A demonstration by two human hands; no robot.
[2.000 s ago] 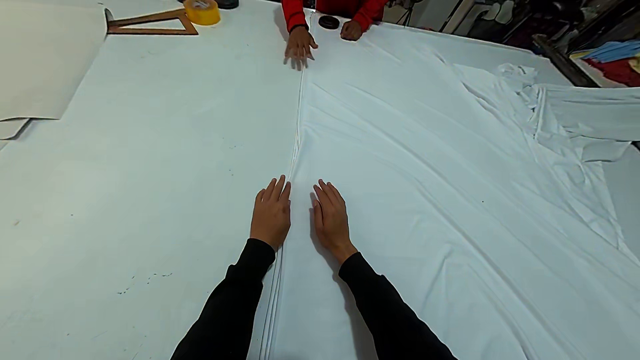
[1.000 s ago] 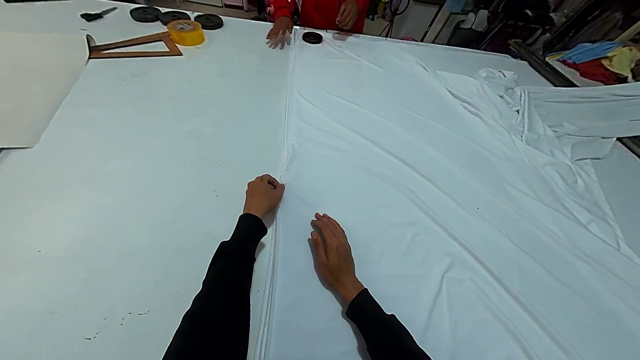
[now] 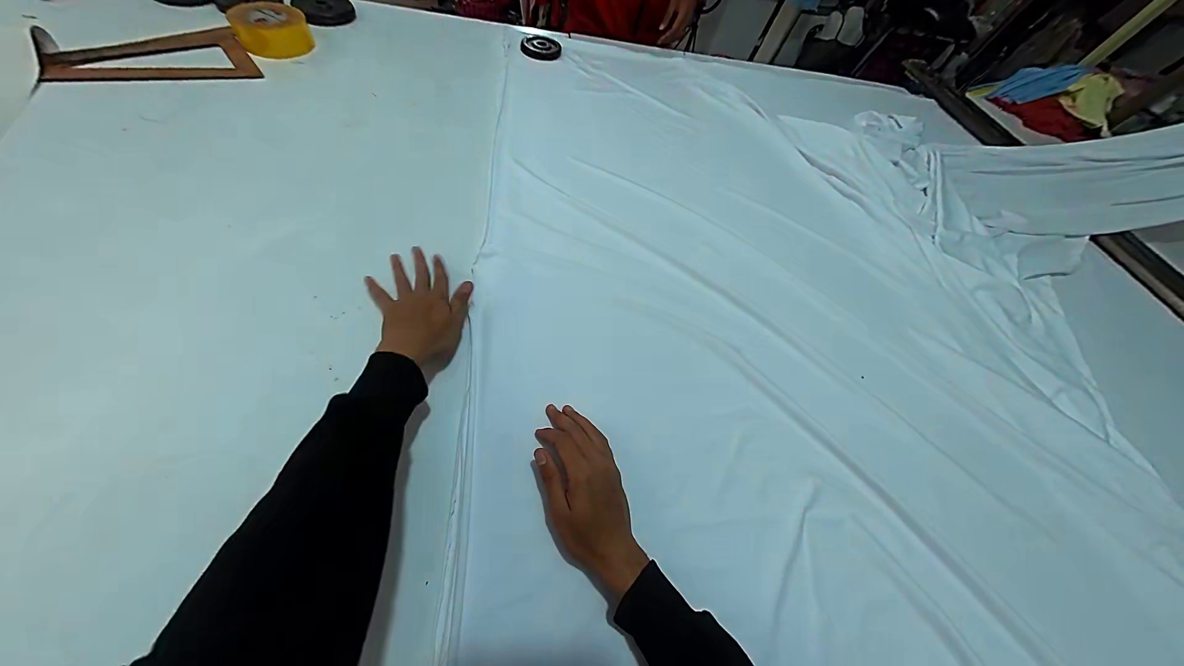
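Note:
White fabric (image 3: 647, 351) lies in layers over the right part of the white table (image 3: 231, 277), its long edge running from the far side down toward me. Diagonal wrinkles cross it, and it is bunched at the right. My left hand (image 3: 423, 313), fingers spread, is at the fabric's edge, mostly over the bare tabletop, holding nothing. My right hand (image 3: 587, 495) rests on or just above the fabric, palm down with its fingers loosely extended. A round black weight (image 3: 540, 47) sits on the fabric near the far edge.
A wooden triangular frame (image 3: 148, 57), a roll of yellow tape (image 3: 270, 30) and several black discs (image 3: 322, 9) lie at the far left. Across the table stands a person in red (image 3: 610, 18). Coloured cloths (image 3: 1054, 100) are heaped beyond a dark rail (image 3: 962, 106) at the far right.
My left hand, closed at the fabric's edge one second ago, has opened and moved farther up the edge. The other person's hand has left the far end of the fabric edge.

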